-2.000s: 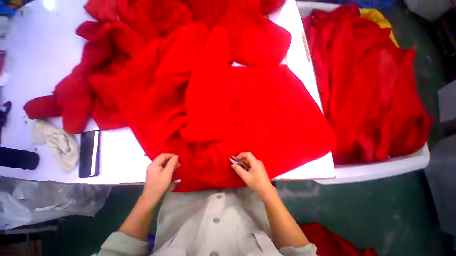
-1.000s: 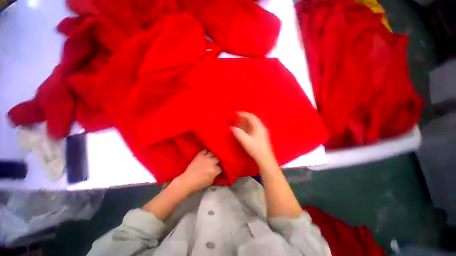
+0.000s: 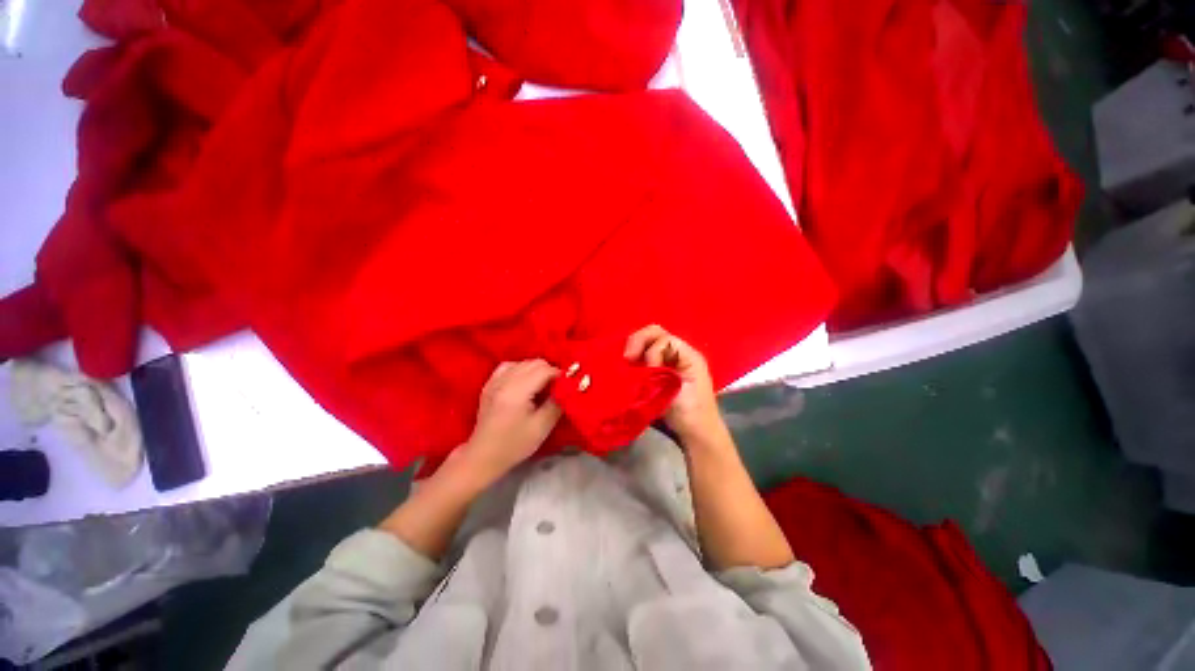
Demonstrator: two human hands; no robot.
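A large red garment is spread and heaped on the white table. My left hand pinches a gathered end of it at the table's front edge. My right hand holds the other side of the same gathered end, which forms a small opening like a cuff. Two small shiny pale spots, perhaps buttons, show on the cloth between my hands. A small dark thing shows at my right fingers; I cannot tell what it is.
A white bin heaped with red garments stands at the right. A black phone, an off-white bundle and a dark object lie front left. Clear plastic hangs below. More red cloth lies low at the right.
Both hands have come together at the front edge, now holding a gathered end with shiny spots. My right hand has come down from the spread cloth. The view has shifted, moving the table up and left.
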